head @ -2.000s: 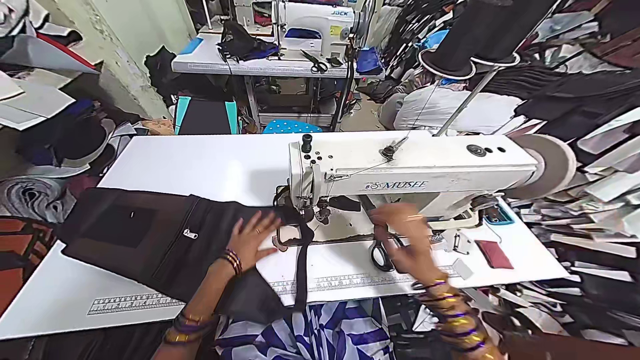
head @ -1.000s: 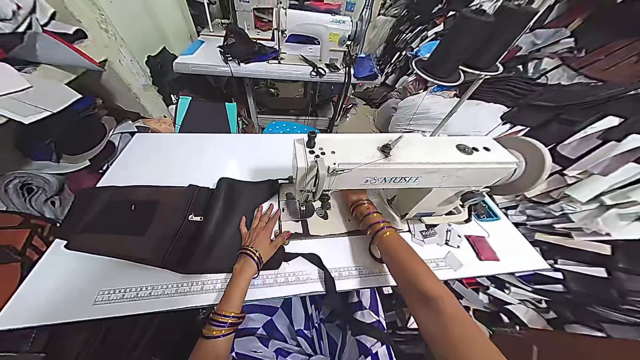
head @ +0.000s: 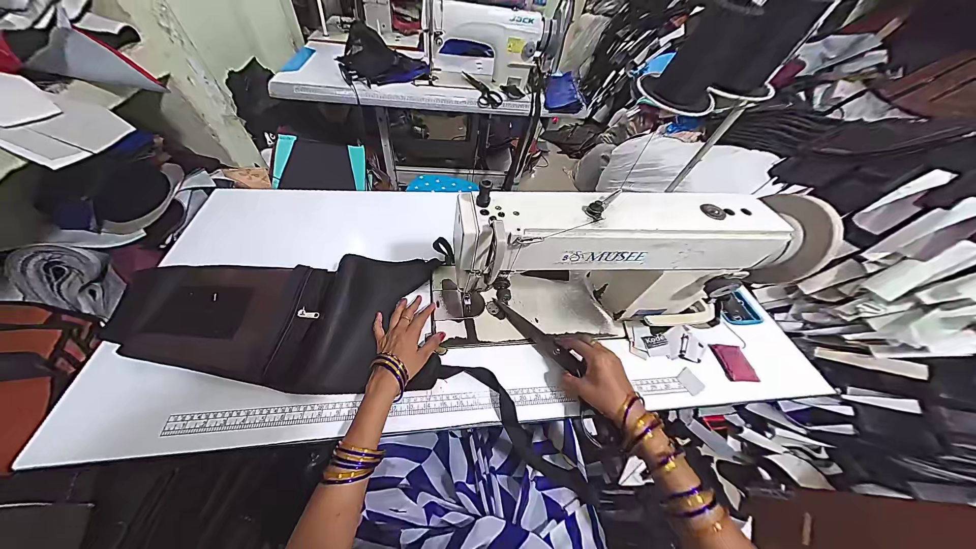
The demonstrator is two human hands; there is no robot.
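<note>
My left hand (head: pixel 402 335) rests with spread fingers on the right edge of a dark fabric bag panel (head: pixel 252 324), which has a metal zipper pull (head: pixel 308 313). In my right hand (head: pixel 598 374) is a pair of dark-handled scissors (head: pixel 537 334), its blades pointing up and left toward the needle area of the white sewing machine (head: pixel 633 240). A black strap (head: pixel 507 415) runs from the panel over the table's front edge and hangs down. A small black loop (head: pixel 443 248) stands at the panel's far corner, beside the machine head.
A printed ruler scale (head: pixel 259 417) lies along the white table's front. Right of the machine are a maroon pouch (head: pixel 734 362), small cards and a blue tray (head: pixel 741 307). Behind stands another sewing machine (head: pixel 492 38) with scissors (head: pixel 483 90). Fabric scraps (head: pixel 907 267) are heaped at right.
My right hand has moved out from under the machine arm toward the table's front, and now scissors show in it. My left hand stays at the panel's right edge.
</note>
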